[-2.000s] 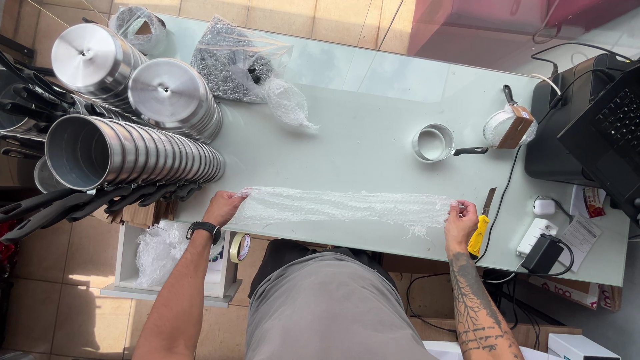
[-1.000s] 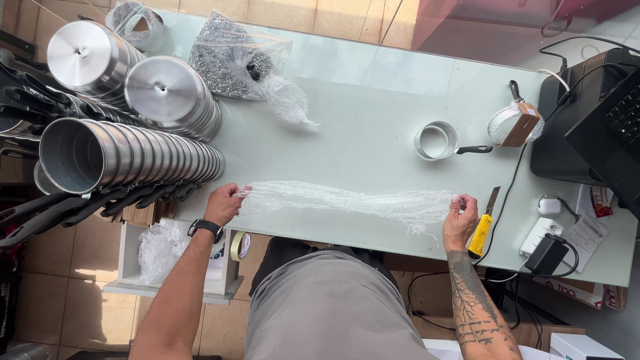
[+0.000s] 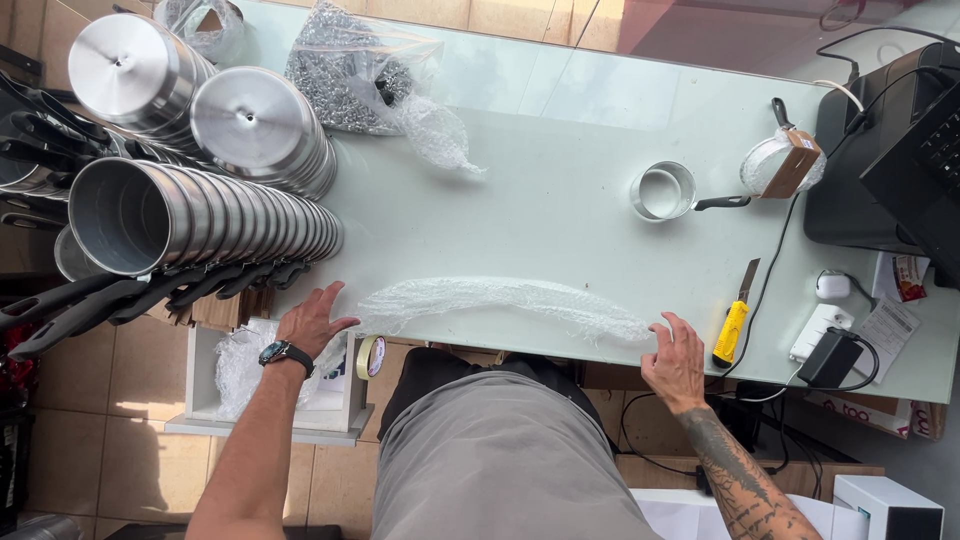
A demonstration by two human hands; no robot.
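Observation:
A long strip of bubble wrap (image 3: 495, 296) lies in an arc along the near edge of the glass-topped table (image 3: 510, 217). By its left end is my left hand (image 3: 313, 319), thumb and fingers apart, holding nothing. My right hand (image 3: 675, 352) is at the other end, fingers bent and spread; the thumb side is near the wrap's tip, and no grip on it shows. Beyond the strip, a small metal saucepan (image 3: 663, 191) with a black handle stands upright. Another pan wrapped in bubble wrap with a cardboard band (image 3: 786, 163) is at the back right.
Nested metal saucepans (image 3: 202, 217) crowd the left side. A plastic bag of small metal parts (image 3: 352, 75) lies behind. A yellow utility knife (image 3: 731, 330), blade out, is right of my right hand. An open drawer (image 3: 199, 375) holds bubble wrap; a tape roll (image 3: 371, 357) hangs beside it. A laptop (image 3: 922, 165) sits right.
Both hands have let go of the bubble wrap strip and opened. The strip, stretched between them before, now rests bowed on the table.

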